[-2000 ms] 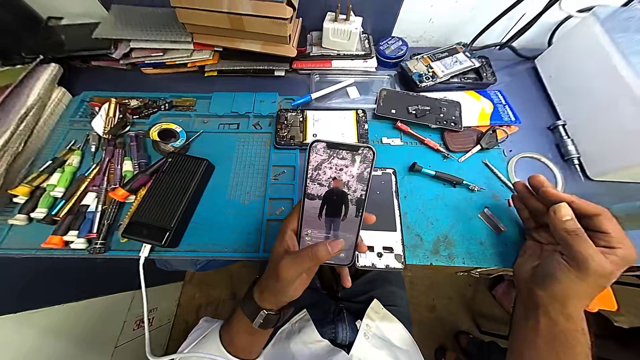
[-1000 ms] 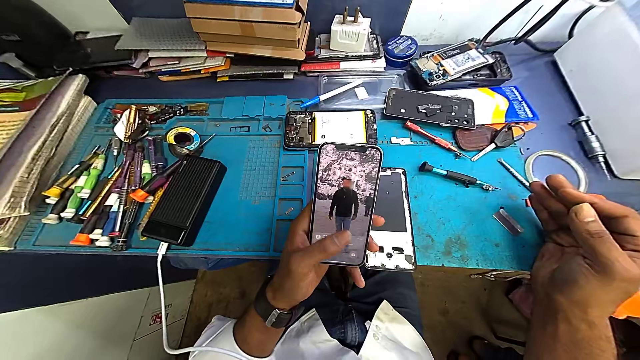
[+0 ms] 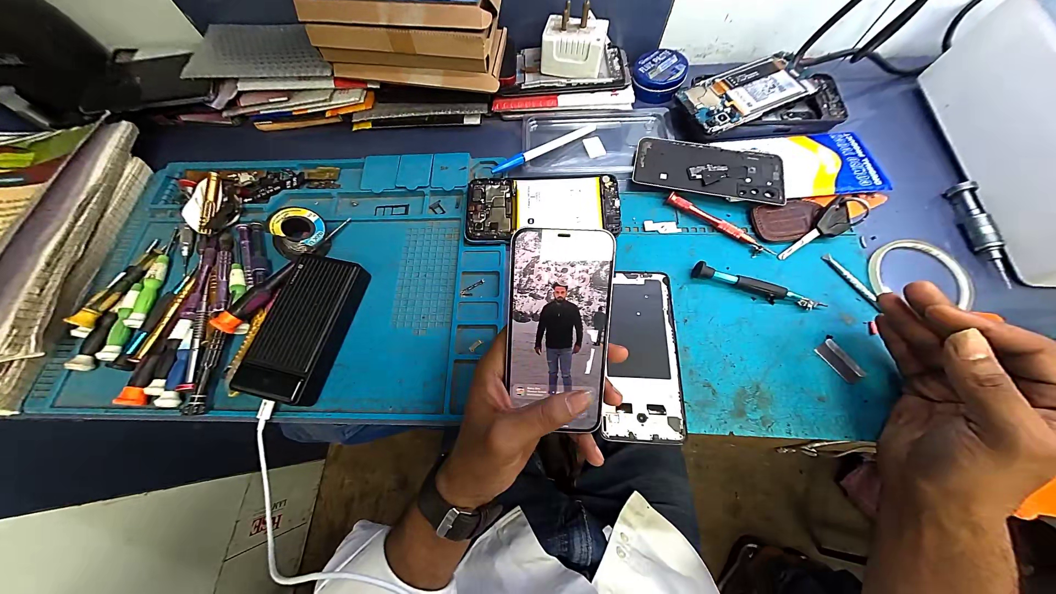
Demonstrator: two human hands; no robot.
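My left hand (image 3: 516, 421), with a dark-strapped watch at its wrist, holds a smartphone (image 3: 563, 330) upright; the thumb lies over the lower part of its lit screen, which displays a standing person outdoors. Partly behind that phone, a phone frame with a white lower part (image 3: 652, 392) lies on the blue mat. An opened phone with a battery (image 3: 565, 204) is just beyond. My right hand (image 3: 961, 396) is at the right edge of the mat, palm up with fingers loosely curled, and nothing shows in it. A small metal piece (image 3: 840, 360) lies near its fingers.
Screwdrivers (image 3: 157, 313) and a black power bank (image 3: 301, 330) with a white cable lie on the left. A red screwdriver (image 3: 718, 221), a teal screwdriver (image 3: 751, 285), keys (image 3: 825, 224) and a tape ring (image 3: 920, 272) lie at right. Boxes (image 3: 404, 41) and opened phone parts (image 3: 759, 95) stand behind.
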